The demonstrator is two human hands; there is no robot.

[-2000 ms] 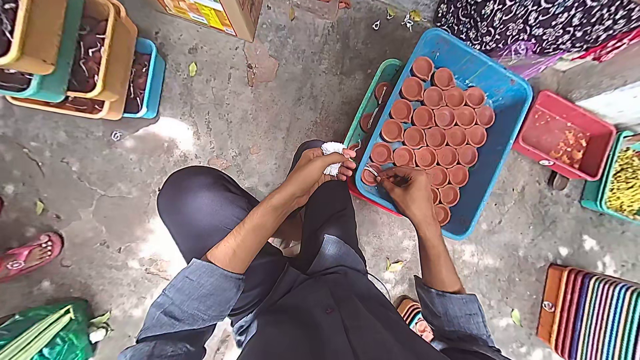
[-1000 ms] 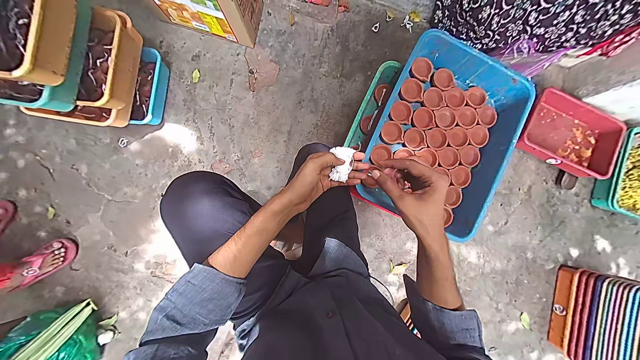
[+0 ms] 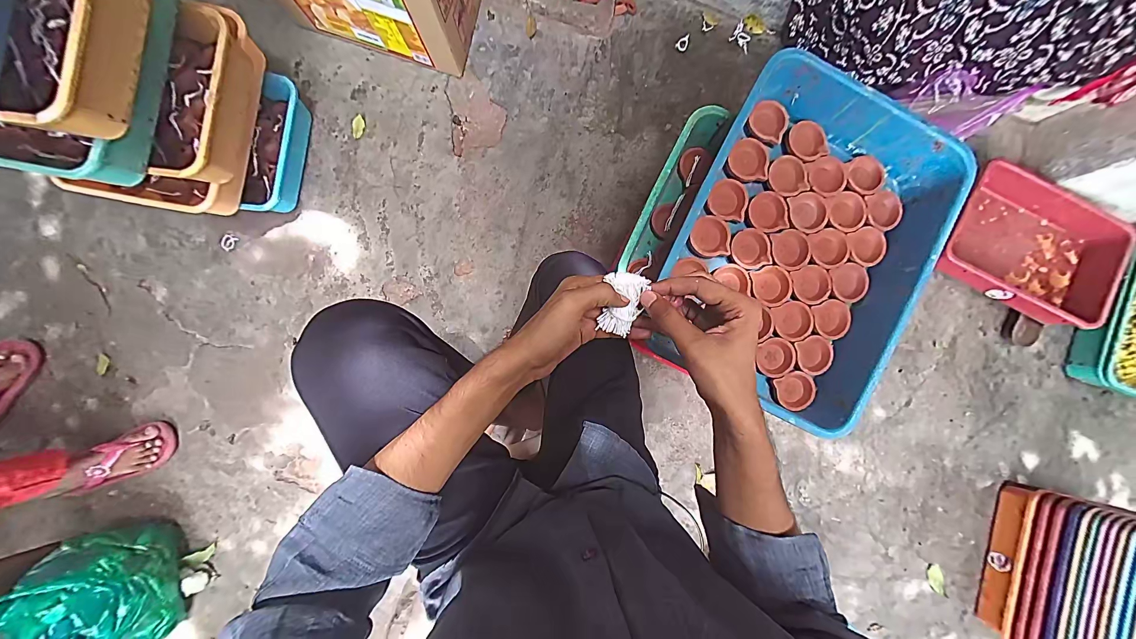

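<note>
My left hand holds a bundle of white cotton wicks over my knee. The thumb and fingertips of my right hand touch the right side of the bundle; whether a single wick is between them cannot be told. Beneath and beyond the right hand lies a blue plastic tub with rows of small round clay lamps, some hidden by that hand. A green tray with more clay lamps shows along the tub's left edge.
Stacked tubs of dark lamps with white wicks stand at upper left, near a cardboard box. A red tub sits at right, above striped stacked items. A person's sandalled foot and a green plastic bag are at lower left.
My right hand was at a lamp in the blue tub two seconds ago; it has moved left to the wick bundle. The left hand has kept hold of the bundle.
</note>
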